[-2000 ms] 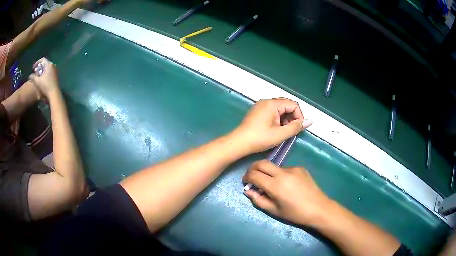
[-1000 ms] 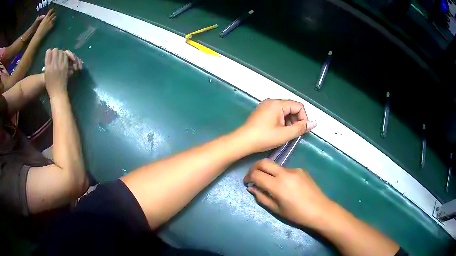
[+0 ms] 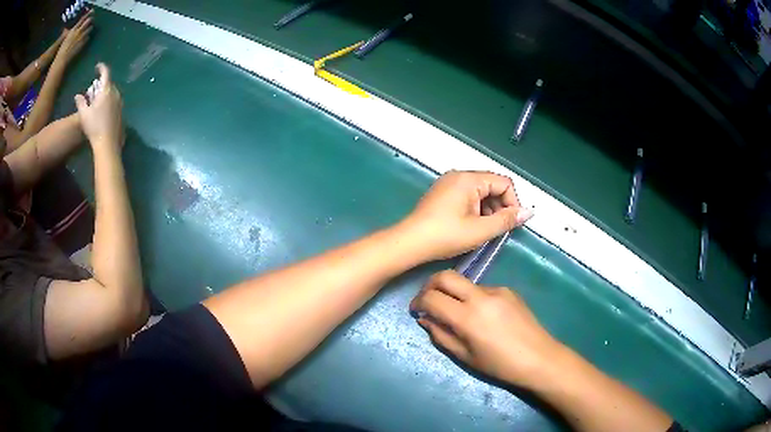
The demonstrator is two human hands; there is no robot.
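Note:
Slim dark purple-grey tubes (image 3: pixel 485 260), seemingly a parallel pair, lie slanted between my hands over the near worktable. My right hand (image 3: pixel 482 325) is curled around their lower end, which its fingers hide. My left hand (image 3: pixel 473 211) is over their upper end, thumb and forefinger pinched together above the white rail's near edge. A pale spot shows at the thumb tip; I cannot tell if it is a nail or a small piece. The tubes' upper ends are hidden behind the left fingers.
The white rail (image 3: pixel 406 126) runs between the green worktable (image 3: pixel 279 186) and the dark green belt (image 3: pixel 456 84), which carries several spaced tubes (image 3: pixel 526 110). A yellow bent strip (image 3: pixel 342 83) lies on the rail. A grey post base (image 3: pixel 755 358) is at right. Another person's arms (image 3: pixel 110 202) are at left.
The tubes on the belt have shifted left and slightly up. My hands have barely moved. The other person's hands at left have moved, one now raised with a finger up.

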